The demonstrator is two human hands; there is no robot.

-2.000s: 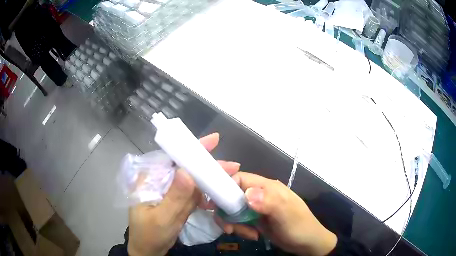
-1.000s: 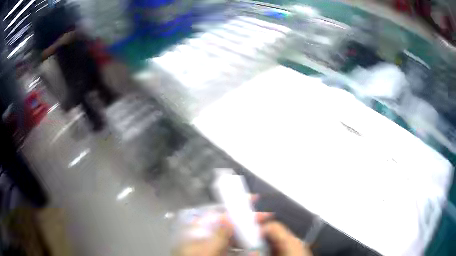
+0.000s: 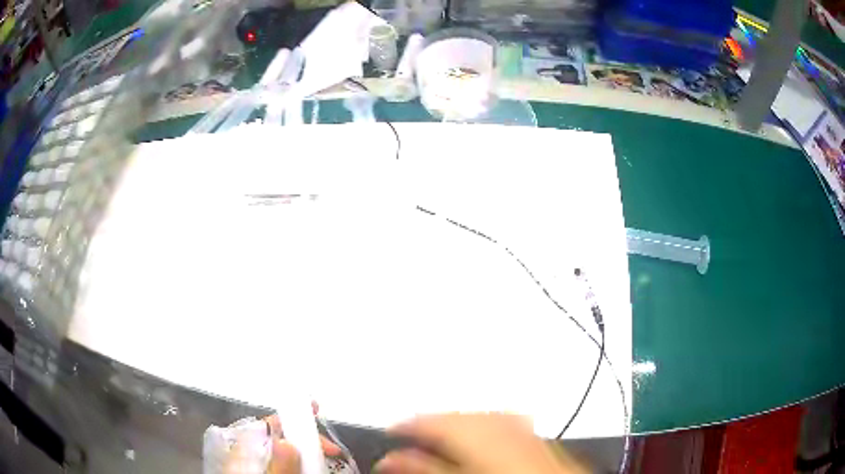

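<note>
The white-filled syringe barrel [image 3: 301,435] stands nearly upright at the bottom edge, just in front of the bench edge. My left hand [image 3: 283,455] is around it, largely cut off by the frame. A crumpled clear or white wrap [image 3: 237,448] is bunched at the left hand's outer side. My right hand [image 3: 472,446] is to the right of the barrel, apart from it, blurred, with its fingers bent; whether it holds anything cannot be told. The barrel's lower end is out of the picture. Thin silver tweezers [image 3: 281,197] lie on the white sheet [image 3: 324,296].
A dark cable [image 3: 505,248] curves over the sheet's right half, beside a small dark fitting [image 3: 596,310]. A clear empty barrel [image 3: 669,248] lies on the green bench top [image 3: 741,315]. A white cup [image 3: 456,79] stands behind. Blurred blister trays [image 3: 46,190] are at the left.
The view has swung right, towards the bench. My right hand has come away from the barrel. My left hand still holds the barrel and wrap, now low at the frame's edge.
</note>
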